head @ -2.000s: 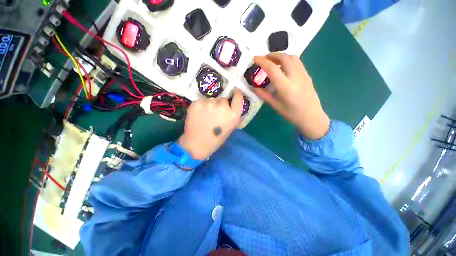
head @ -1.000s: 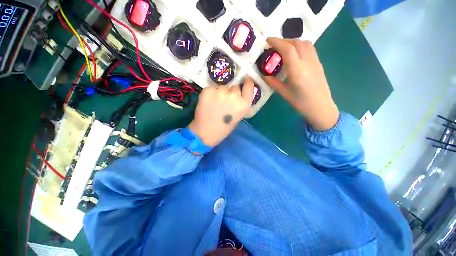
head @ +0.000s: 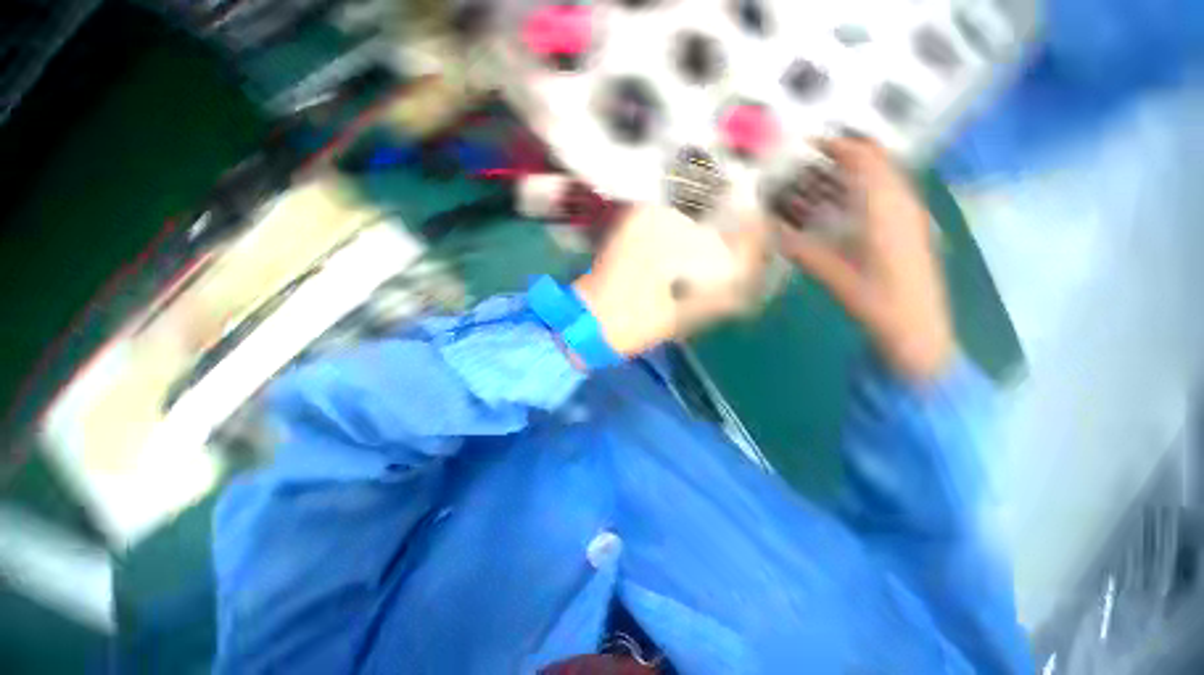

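Note:
The frame is blurred. The white foam tray at top centre holds several round watch units, some with pink screens. My right hand is at the tray's right side, thumb and fingers around a dark watch unit at its pocket. My left hand, with a blue wrist band, lies at the tray's near edge; its fingertips are blurred, and whether they hold a watch cannot be told. A watch with a patterned face sits in the tray just beyond my left hand.
The cream test jig and white strip lie at left on the green mat. Red and blue wire leads lie left of the tray. A white sheet is at lower left. Blue cloth shows at upper right.
The view has shifted and blurred, so tray, jig and hands appear further right. The watch at my right hand showed a pink screen before and now looks dark.

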